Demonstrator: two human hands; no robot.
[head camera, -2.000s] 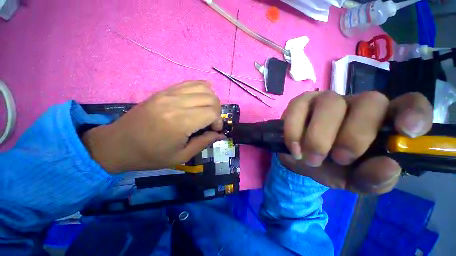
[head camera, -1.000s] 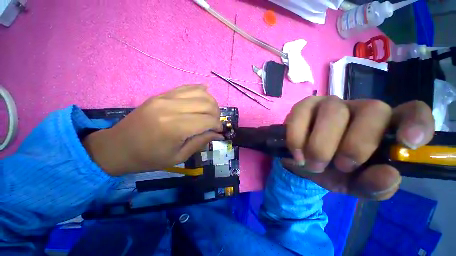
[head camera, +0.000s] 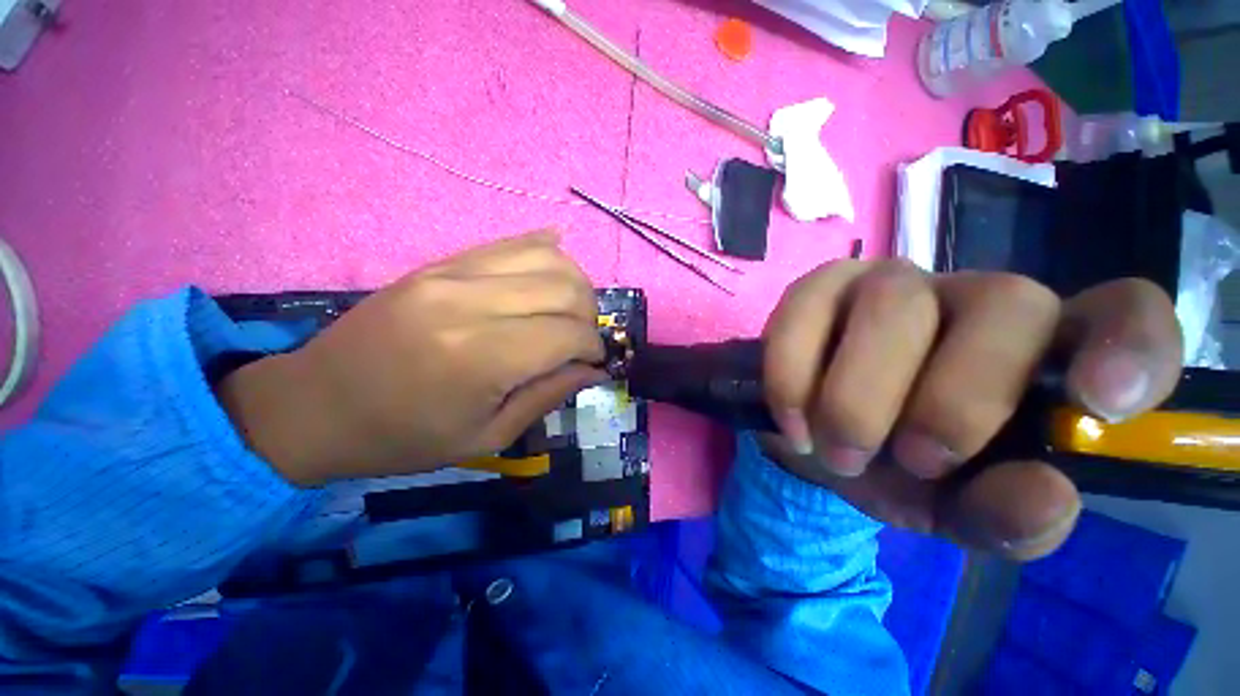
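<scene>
The opened tablet (head camera: 598, 422) lies in front of me, showing silver shields, gold bits and a yellow-orange flex cable (head camera: 510, 465). My right hand (head camera: 966, 394) is closed around a black electric screwdriver (head camera: 700, 378) with a yellow lever. Its nose points left and meets the tablet's right end near the upper corner. My left hand (head camera: 435, 360) lies over the tablet, its thumb and fingertips together beside the driver's nose. Whether the fingertips hold something small there cannot be seen. The left hand and sleeve hide much of the tablet's left and upper part.
Dark tweezers (head camera: 653, 238), a small black block (head camera: 744, 208), white tissue (head camera: 812, 161) at a pale tube's end and a thin wire lie on the pink mat (head camera: 204, 150). A red looped piece (head camera: 1013, 127), a nozzle bottle (head camera: 990, 48) and a white-edged panel (head camera: 1000, 224) are at right.
The screwdriver's rear end sits slightly lower than before, with the right hand. Its nose stays at the tablet's right end. The left hand stays at nearly the same spot.
</scene>
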